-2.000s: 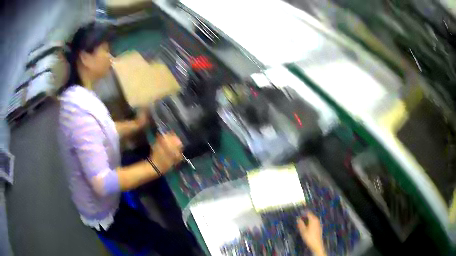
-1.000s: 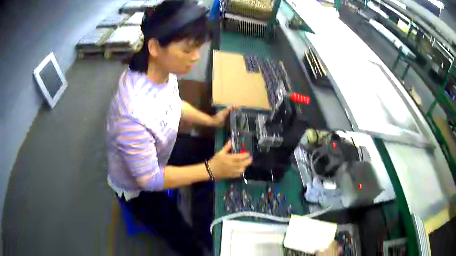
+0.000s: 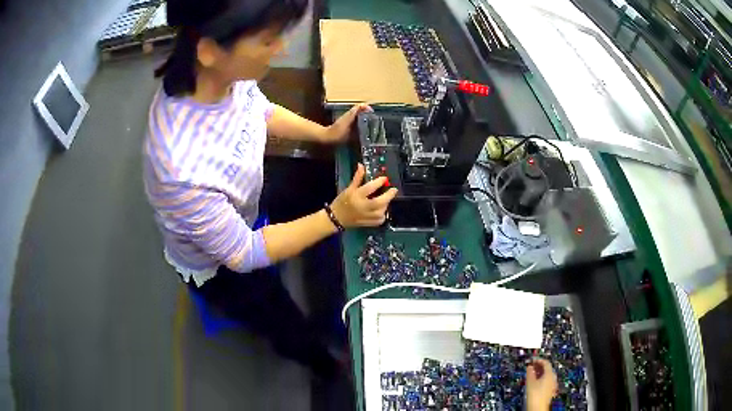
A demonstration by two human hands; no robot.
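My right hand enters from the bottom edge, small and blurred, with its fingers over the loose circuit boards in a pale-framed tray. A dark spot shows at the fingertips; I cannot tell if it is a held board. A white card lies over the boards at the tray's far side, just beyond my hand. My left hand is not in view.
Another person sits at left, both hands on a black test fixture with a red-gripped clamp. A white cable curves beyond the tray. Loose boards, cardboard and a grey box are on the bench.
The view has steadied and shifted, showing more of the tray. My right hand, partly cut off near the card's lower edge one second ago, now shows over the boards. The other person's hands remain at the fixture.
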